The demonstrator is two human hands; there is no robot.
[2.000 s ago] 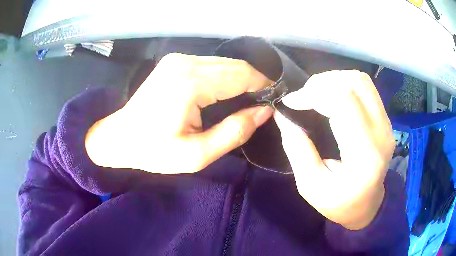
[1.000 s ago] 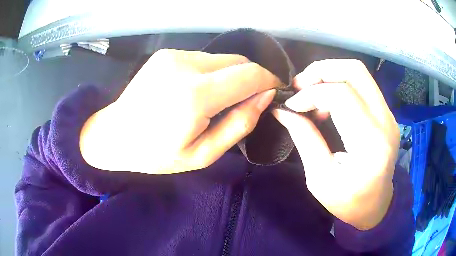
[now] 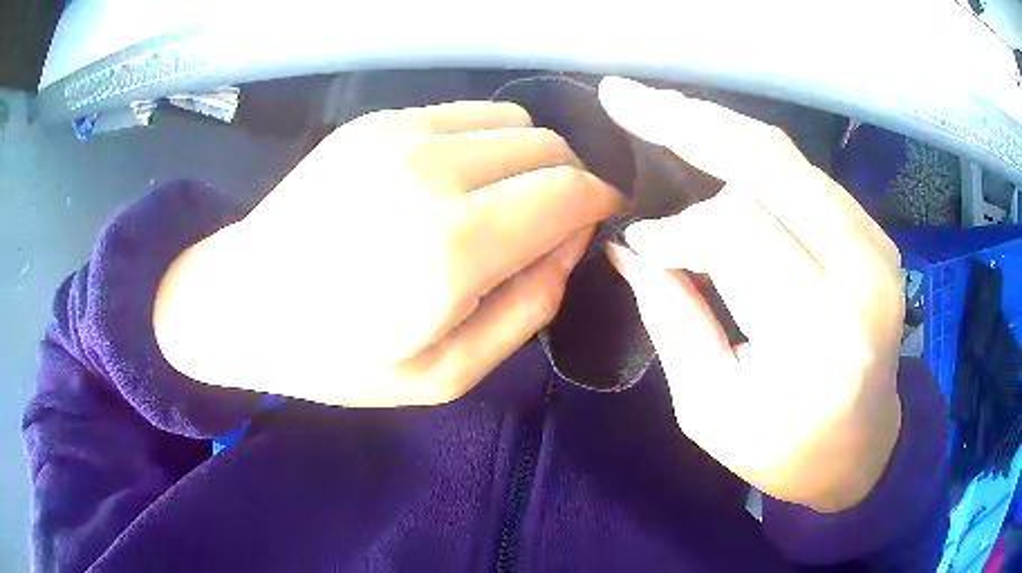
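A black fabric piece (image 3: 602,336) is held above the lap, in front of the purple jacket. Its curved edges show above and below the fingers. My left hand (image 3: 392,257) pinches it near the middle, with the fingertips around its folded edges. My right hand (image 3: 773,302) pinches the same spot from the right with thumb and a finger, while another finger is raised along the upper part. The fingers hide the pinched part, so its exact fold cannot be told.
The white machine table's front edge (image 3: 448,84) with a measuring tape runs across the top. Striped material (image 3: 207,104) shows under the edge at the left. A blue bin (image 3: 947,325) with black pieces (image 3: 983,369) stands at the lower right.
One finger of my right hand has lifted and stretched up over the upper part of the fabric. My left hand has shifted slightly left, its fingers closer together. Both hands still hold the piece.
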